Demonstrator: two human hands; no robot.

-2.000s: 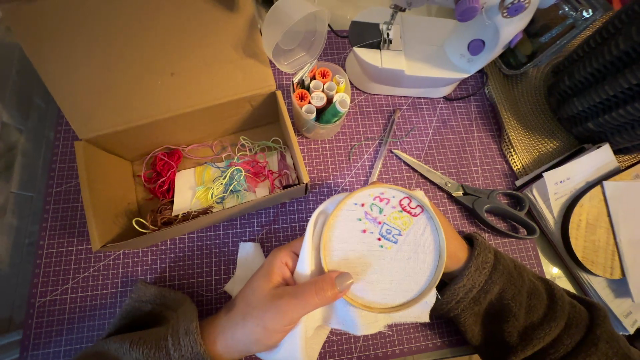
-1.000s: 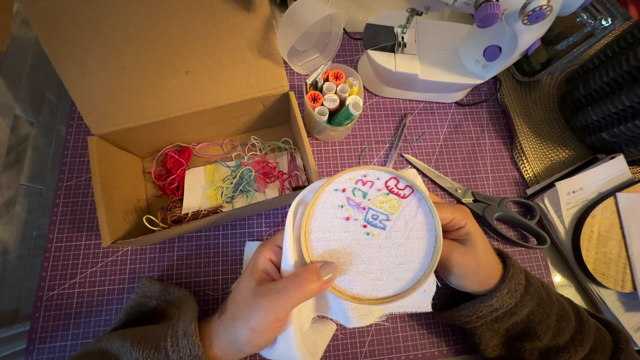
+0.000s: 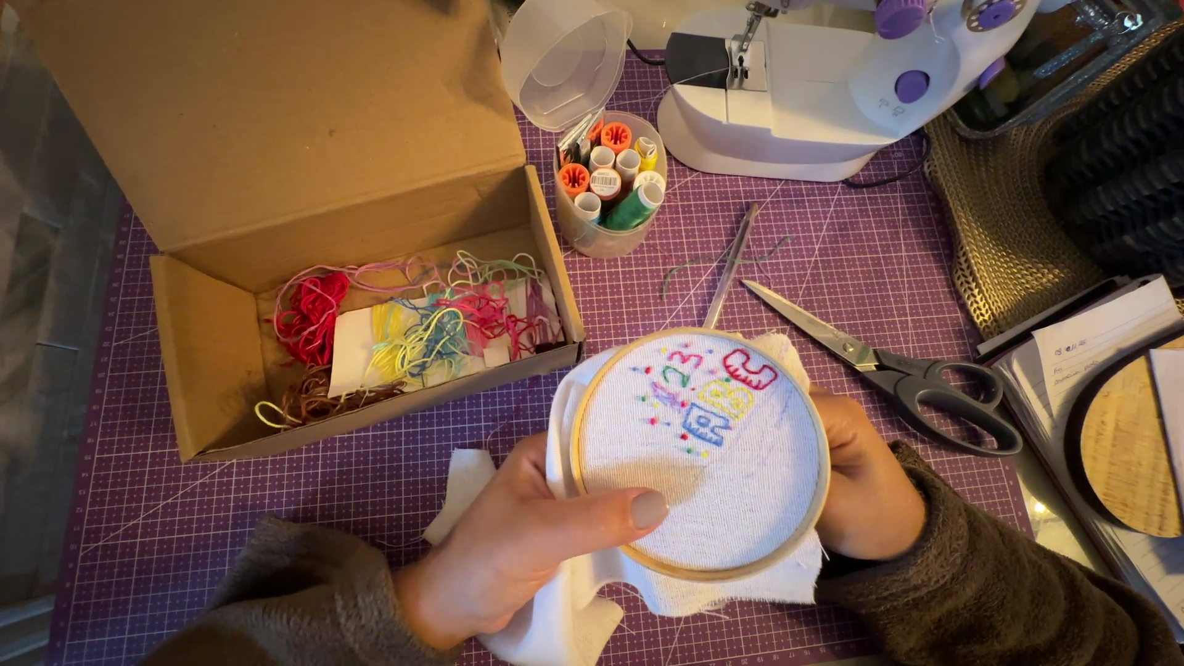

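Note:
A wooden embroidery hoop (image 3: 578,430) holds white fabric (image 3: 740,490) taut, stitched with coloured letters, numerals and small dots. My left hand (image 3: 532,527) grips the hoop's lower left side, its thumb lying over the fabric. At the right rim is my right hand (image 3: 865,481), its fingers partly hidden behind the hoop and cloth. Loose fabric hangs below and to the left. Just beyond the hoop lies a slim metal tool (image 3: 731,268), its lower end hidden by the hoop. Fabric scissors (image 3: 888,365) with grey handles rest to its right, blades slightly apart.
An open cardboard box (image 3: 370,421) of tangled embroidery floss (image 3: 425,333) sits at left on a purple cutting mat (image 3: 305,499). Behind are a plastic tub (image 3: 606,242) of thread spools and a white sewing machine (image 3: 786,129). Papers (image 3: 1101,338) and a round wooden piece (image 3: 1133,444) lie at right.
Both hands keep hold of the hoop, which has shifted and tilted slightly. The box, tub and scissors stay where they were on the mat.

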